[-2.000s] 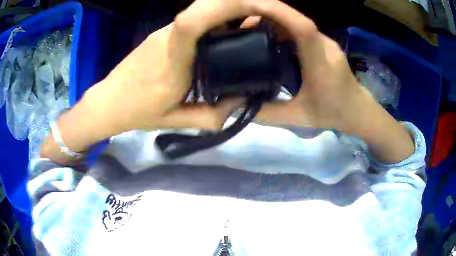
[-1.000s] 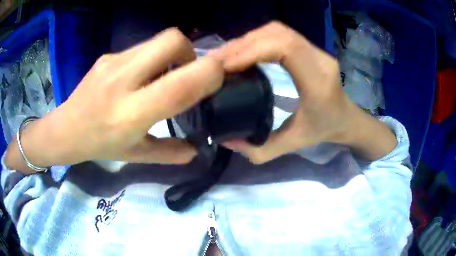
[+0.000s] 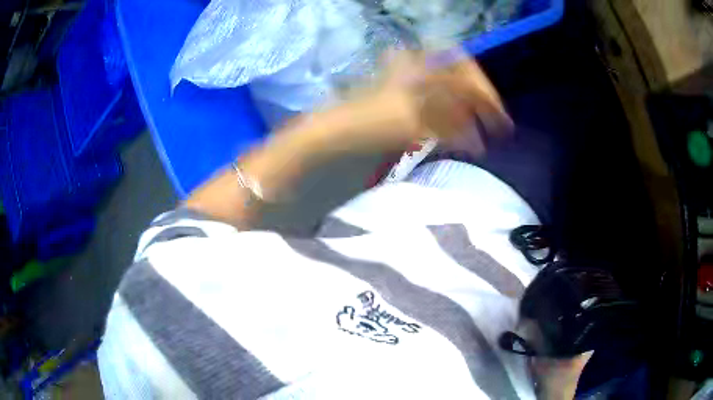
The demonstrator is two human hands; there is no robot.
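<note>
A glossy black rounded device (image 3: 575, 308) with bundled black cord (image 3: 533, 244) is at the lower right, in front of the striped top. My right hand (image 3: 559, 376) shows only in part beneath it, holding it, cut off by the frame's lower edge. My left hand (image 3: 449, 101) is blurred at the upper middle, by the near side of a blue bin, its fingers bent. Whether it holds anything cannot be told. Translucent whitish bags (image 3: 266, 47) fill the bin beside and behind that hand.
The blue bin's rim (image 3: 520, 30) runs past my left hand. More blue bins (image 3: 59, 148) stand at the left. At the right are a worn wooden bench edge (image 3: 625, 55) and a black panel with green buttons (image 3: 698, 147) and a red button (image 3: 706, 279).
The view has swung left. My left hand has left the device and moved over to the bin with bags. The device is now low at the right with my right hand.
</note>
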